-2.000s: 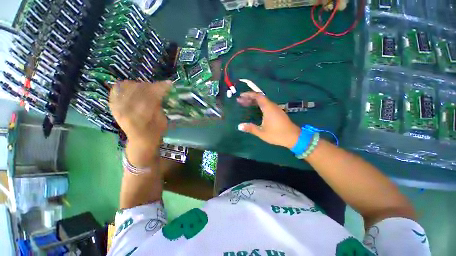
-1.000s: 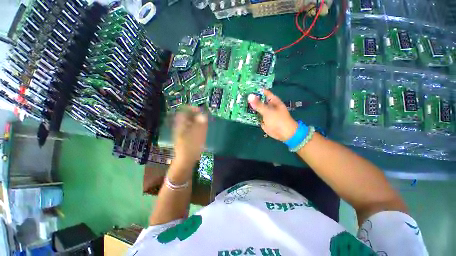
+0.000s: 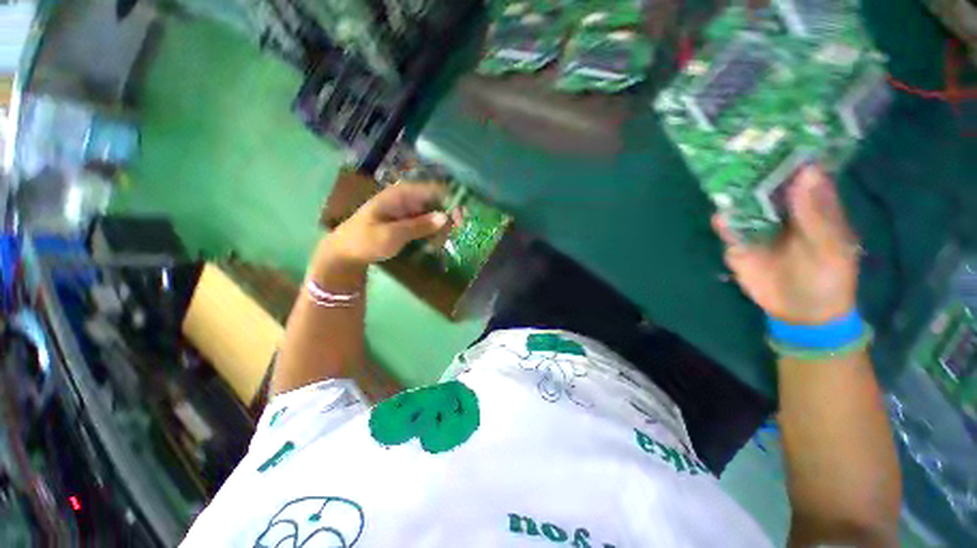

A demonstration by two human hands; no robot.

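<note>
My right hand [image 3: 806, 252] grips the near corner of a board panel [image 3: 766, 102], several joined green boards with dark displays, above the mat at the upper right. The panel is blurred. My left hand [image 3: 402, 219] is below the bench edge, over a brown scrap carton [image 3: 434, 287] with green bits [image 3: 477, 238] in it. Its thumb and fingers are close together near a small green piece. I cannot tell whether they hold it.
Single boards [image 3: 606, 48] lie on the green mat [image 3: 600, 198] at the top. The black rack [image 3: 348, 102] stands at the upper left. Part of the blister tray [image 3: 953, 348] shows at the right edge. A yellowish box [image 3: 230, 332] stands on the floor.
The view has turned down and left. My left hand has moved from beside the panel to over the scrap carton. My right hand still holds the panel, now in the upper right of the view.
</note>
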